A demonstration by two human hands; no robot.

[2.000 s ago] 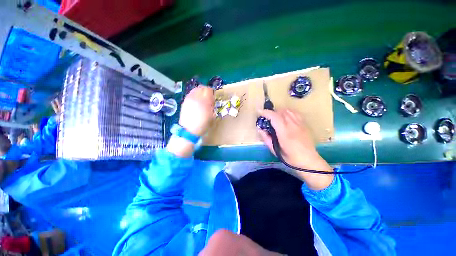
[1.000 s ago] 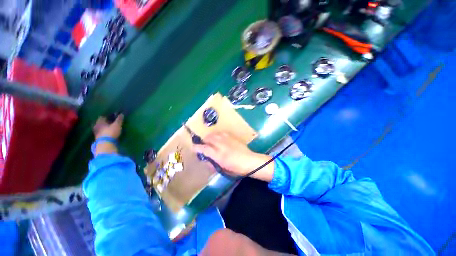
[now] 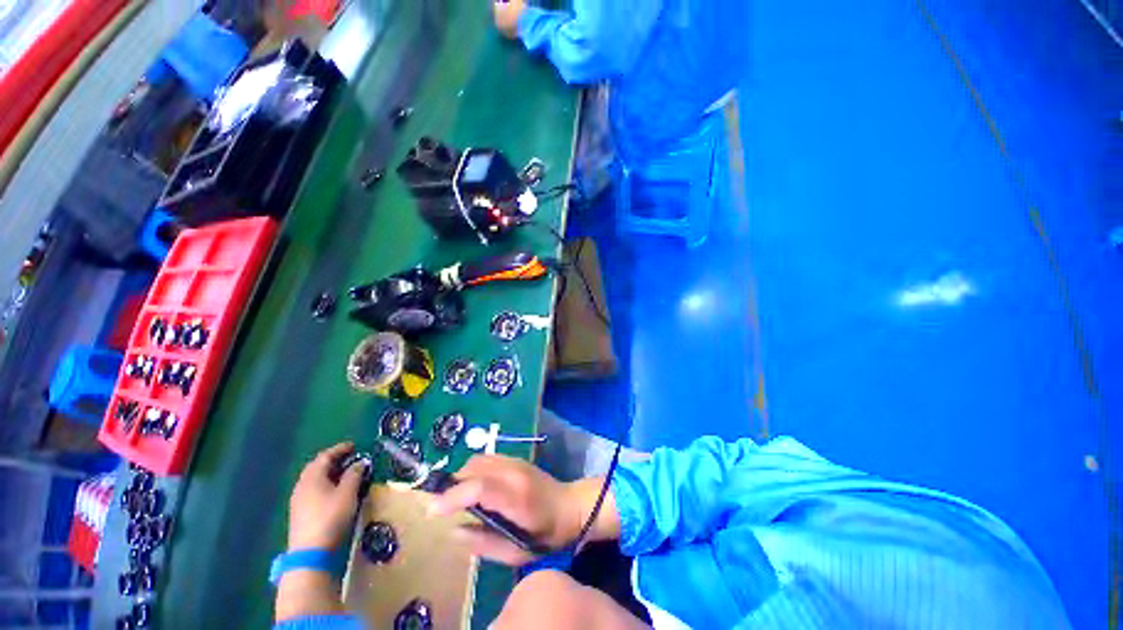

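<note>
My left hand [image 3: 323, 498], with a blue band at the wrist, is at the far edge of the cardboard mat [image 3: 425, 514]. Its fingertips are closed around a dark round device housing [image 3: 357, 465], partly hidden by them. My right hand [image 3: 523, 495] grips the black handle of a soldering iron [image 3: 496, 522]; its blurred tip points towards the round housings beyond the mat. One round housing [image 3: 379, 542] lies on the mat and another [image 3: 415, 615] is cut off by the bottom edge.
Several round housings, a round white piece [image 3: 478, 437] and a yellow-and-black roll [image 3: 390, 366] lie beyond the mat. Farther off are an orange-handled tool [image 3: 499, 268], a black device with lights [image 3: 474, 197] and a red divided bin [image 3: 191, 332]. A person in blue [image 3: 616, 43] is at the bench.
The view has swung right along the bench. My left hand has come back from the far side of the bench to beside the mat's edge. The iron's tip is now near the housings; the battery pile is out of view.
</note>
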